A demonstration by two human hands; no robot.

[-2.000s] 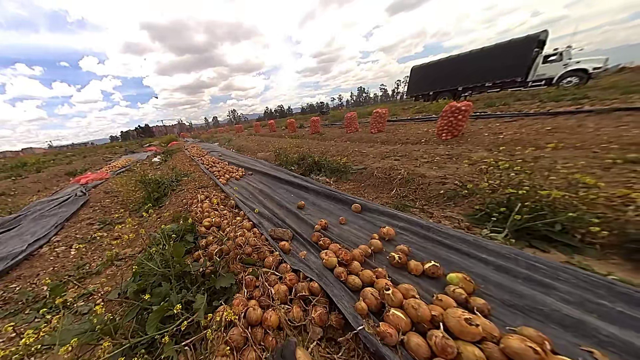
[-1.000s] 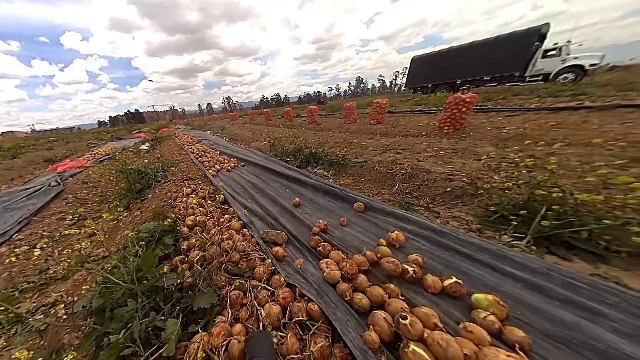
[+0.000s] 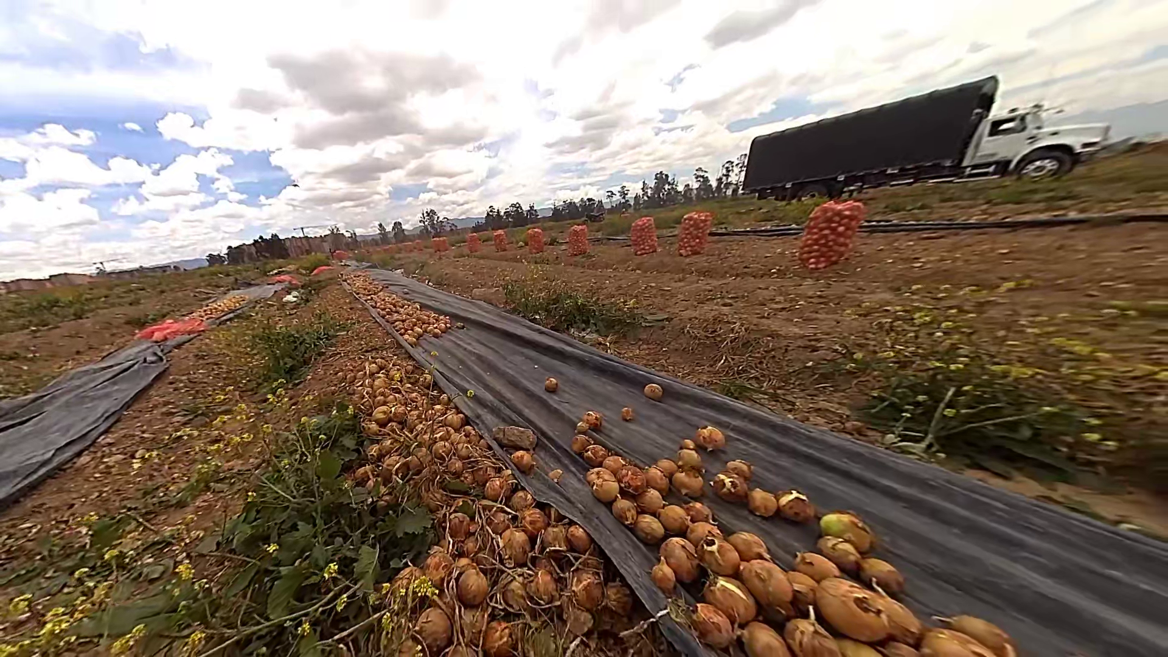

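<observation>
Neither my left hand nor my right hand shows in the head view. Loose brown onions (image 3: 766, 584) lie on a long dark ground sheet (image 3: 584, 356), mostly near its lower end, with a few apart from the rest. A second heap of onions (image 3: 397, 306) rests farther up the same sheet. Along the sheet's left side, onions with dry stalks and roots (image 3: 511, 547) cover the soil in a row. A stone or clod (image 3: 515, 437) sits at the sheet's left edge.
Several filled red mesh sacks (image 3: 831, 234) stand on the soil at right. Behind them is a white truck (image 3: 1036, 146) with a dark covered bed. Weeds (image 3: 319, 520) grow left of the row; another dark sheet (image 3: 82, 401) with a red mesh bag (image 3: 171, 329) lies at far left.
The view has shifted a little. A dark shape at the bottom edge, seen in both earlier frames, is out of view now. The onions on the sheet show no plain change.
</observation>
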